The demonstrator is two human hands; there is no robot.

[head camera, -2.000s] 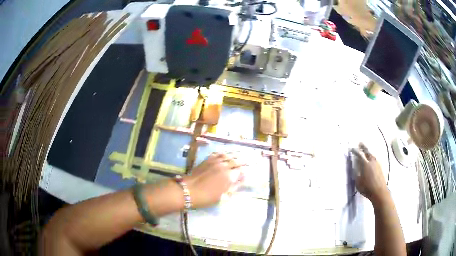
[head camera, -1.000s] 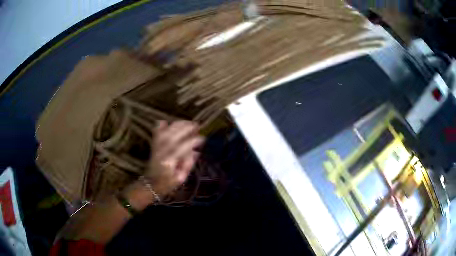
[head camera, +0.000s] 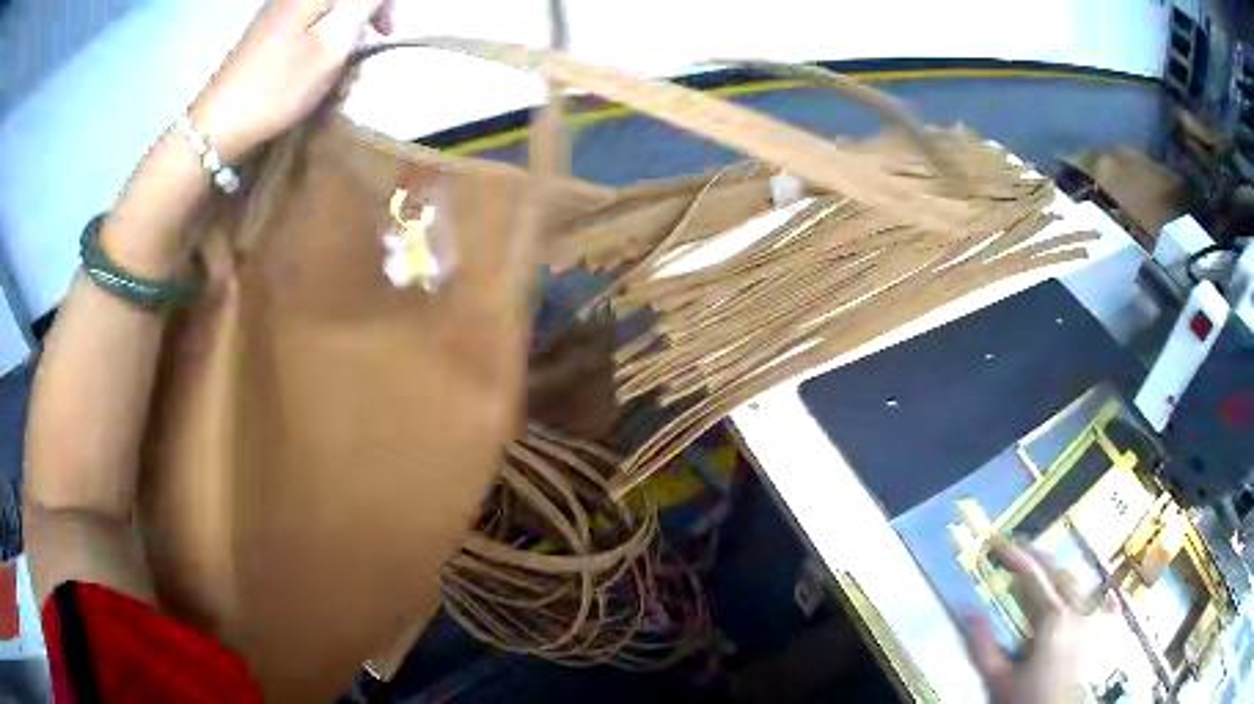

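My left hand [head camera: 296, 69] is raised at the upper left and grips the top of a brown bag body [head camera: 371, 399], which hangs down below it. A small clear shiny packet [head camera: 413, 259] is on the bag's front. A long brown strap handle [head camera: 715, 117] arches from near my left hand to the right, blurred. My right hand [head camera: 1034, 633] is at the lower right over the yellow clamp frame [head camera: 997, 530], fingers spread, partly blurred, with nothing seen in it.
Loose brown straps [head camera: 811, 296] lie spread in a bundle beyond the table edge. Looped straps [head camera: 578, 550] hang low in the middle. A black mat [head camera: 963, 385] lies on the white table [head camera: 798, 481]. The sewing machine head [head camera: 1217, 399] is at the right edge.
My left hand has risen from the looped straps at the low left and now holds up a bag body. My right hand has come into view over the clamp frame.
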